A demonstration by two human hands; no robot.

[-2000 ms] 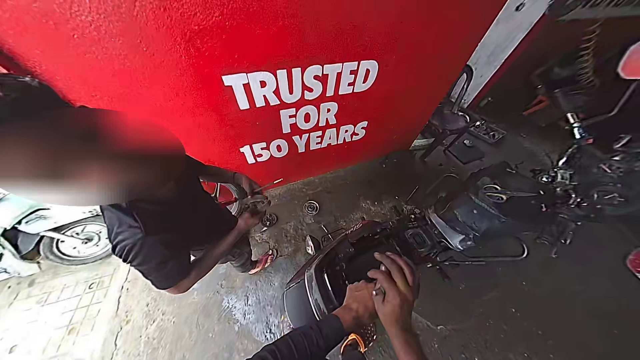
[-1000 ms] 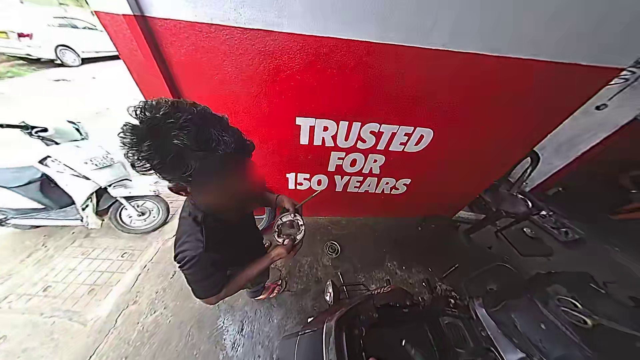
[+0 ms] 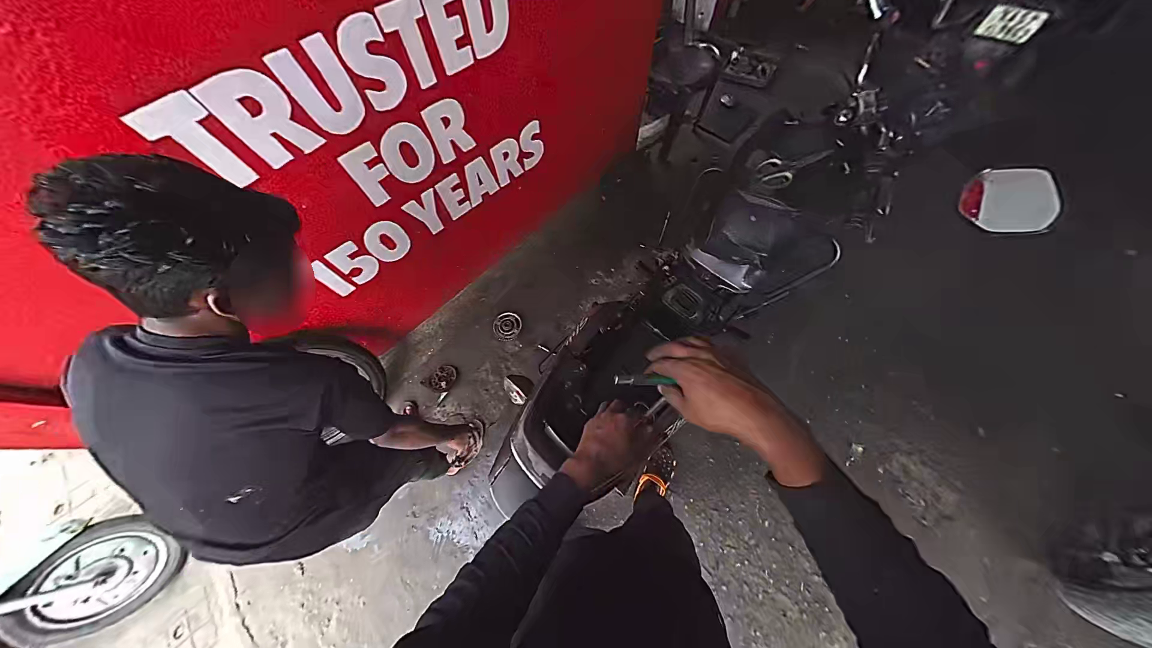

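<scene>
My left hand (image 3: 610,450) rests at the edge of a dark scooter or motorcycle body (image 3: 531,414), its fingers bent around something too small to tell. Just right of it, my right hand (image 3: 715,387) grips a tool with a green handle (image 3: 645,380), perhaps a screwdriver, which points left over the open body. Metal bars or rods (image 3: 664,416) show between the two hands. What the left fingertips touch is hidden.
A person in a black shirt (image 3: 216,441) crouches at the left by a red wall (image 3: 576,135) with white lettering. Round metal parts (image 3: 508,326) lie on the concrete floor. Behind stand a dark motorcycle (image 3: 765,225) and a stool (image 3: 684,67). A scooter wheel (image 3: 99,576) is at lower left.
My hands were close together over the vehicle body two seconds ago and out of view one second ago; now they are apart, with the green-handled tool visible. The view has swung down and right.
</scene>
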